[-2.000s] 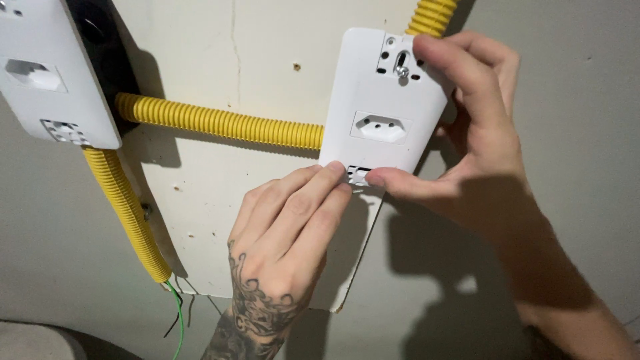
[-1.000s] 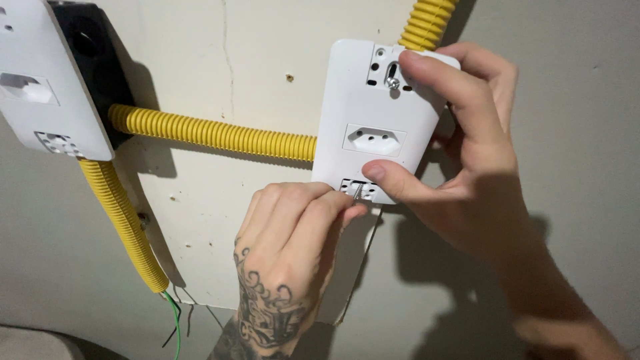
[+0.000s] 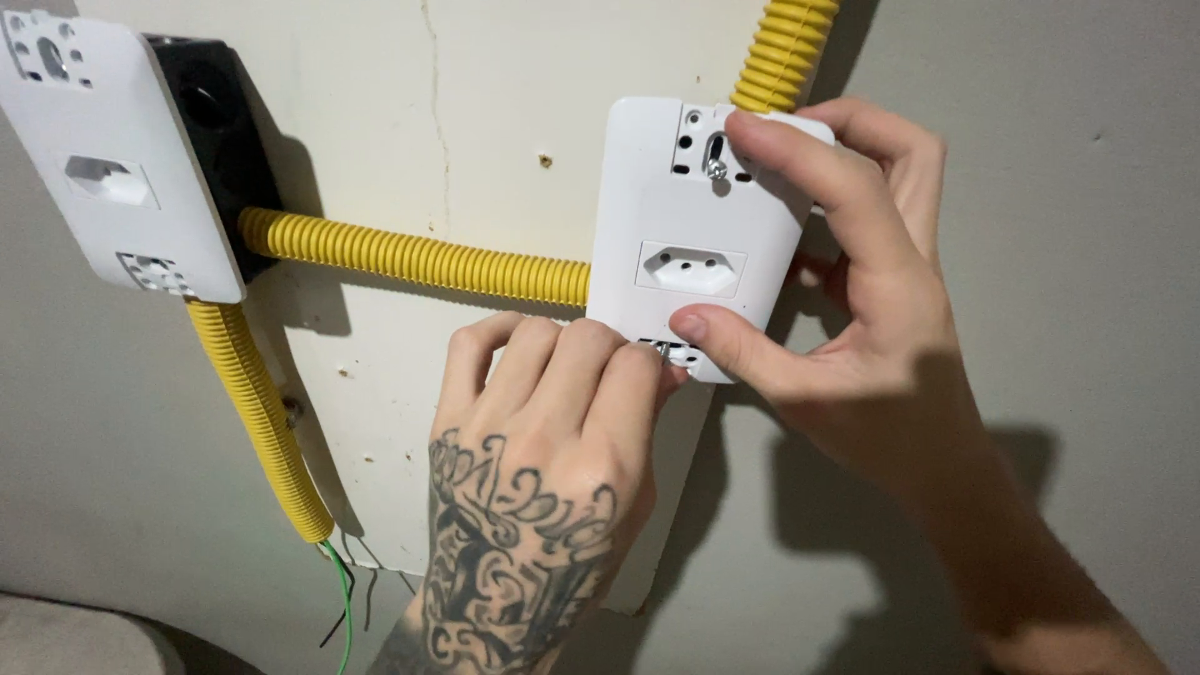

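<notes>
A white power outlet plate (image 3: 689, 211) is in front of me, tilted slightly. My right hand (image 3: 862, 253) holds it, fingers behind its right edge, index fingertip by the top slot and thumb on the lower face. A metal screw (image 3: 716, 170) sticks out of the top slot. The bent fingers of my left hand (image 3: 553, 422) are at the bottom slot, pinching a second screw (image 3: 666, 350), mostly hidden by the fingertips.
Yellow corrugated conduit (image 3: 422, 258) runs left to a black electrical box (image 3: 220, 131) with another white outlet plate (image 3: 122, 202). A second yellow conduit (image 3: 258, 412) hangs below it, with a green wire (image 3: 345, 600) coming out. More yellow conduit (image 3: 786, 52) rises above the held plate.
My left fingers, stretched out at the plate's bottom edge two seconds ago, are now curled at the lower slot. My right thumb has moved up from the bottom slot onto the plate's face.
</notes>
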